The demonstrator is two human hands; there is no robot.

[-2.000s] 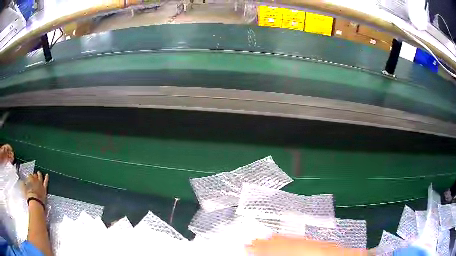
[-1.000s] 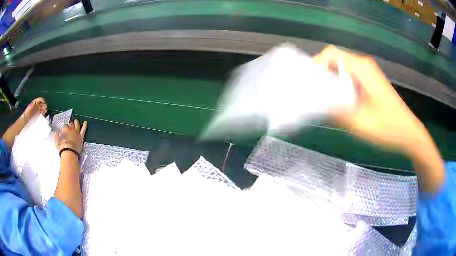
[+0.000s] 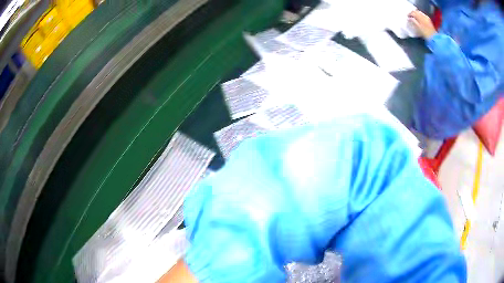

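Note:
Pale bubble bags (image 3: 160,182) lie along the near belt edge. More overlap in a glaring white pile (image 3: 337,83). A blue sleeve, which looks like my right arm's, crosses the lower middle over the bags. Bare skin at its cuff, my right wrist or hand (image 3: 179,273), is cut off by the bottom edge beside the lower-left bags. Its fingers and anything in them are hidden. My left hand is not in view. A small dimpled patch (image 3: 315,270) shows below the sleeve.
The dark green conveyor belt (image 3: 130,141) curves along the left, with a grey rail (image 3: 72,110) beyond. Yellow boxes (image 3: 52,33) stand at upper left. Another person in blue is at upper right, one hand (image 3: 423,24) at white bags. Red material (image 3: 491,130) and pale floor (image 3: 486,204) lie right.
The view has swung right and tilted. The raised right hand with a blurred white bag is no longer seen; the sleeve now fills the lower middle. The person at the left has left view.

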